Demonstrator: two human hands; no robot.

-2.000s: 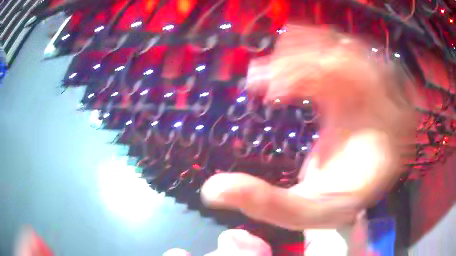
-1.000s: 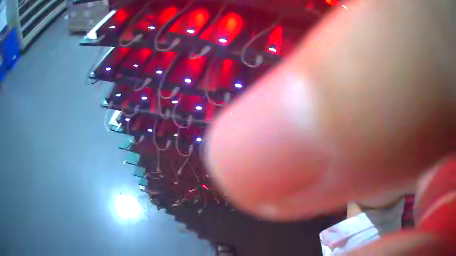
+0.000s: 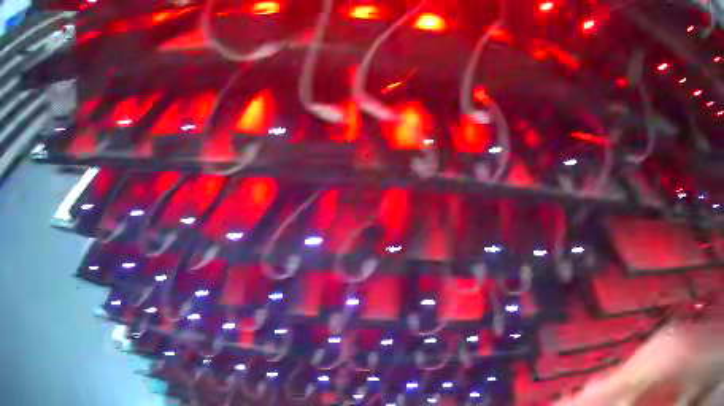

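A tiered rack of flat dark units fills the view, with blue-white indicator LEDs (image 3: 313, 240) along their fronts. A shelf edge (image 3: 317, 168) runs across the upper middle. Pale cables (image 3: 308, 75) hang in loops in front of the units. Several connectors (image 3: 325, 111) show on cable ends at the upper tier. My right hand (image 3: 663, 373) is a blurred patch of skin cut off by the lower right corner; its fingers cannot be made out, nor whether it holds anything. My left hand is out of the picture.
Red-orange lights (image 3: 429, 21) glow at the top, with small red dots at upper right. Reddish flat panels (image 3: 655, 244) are at the right side. A pale floor (image 3: 36, 317) lies at lower left. Pale slatted bars (image 3: 28, 95) stand at the far left.
The view has shifted, so the upper tiers fill more of the picture. The large fingertip close to the camera is gone; only blurred skin remains at lower right. The white piece at the bottom is out of view.
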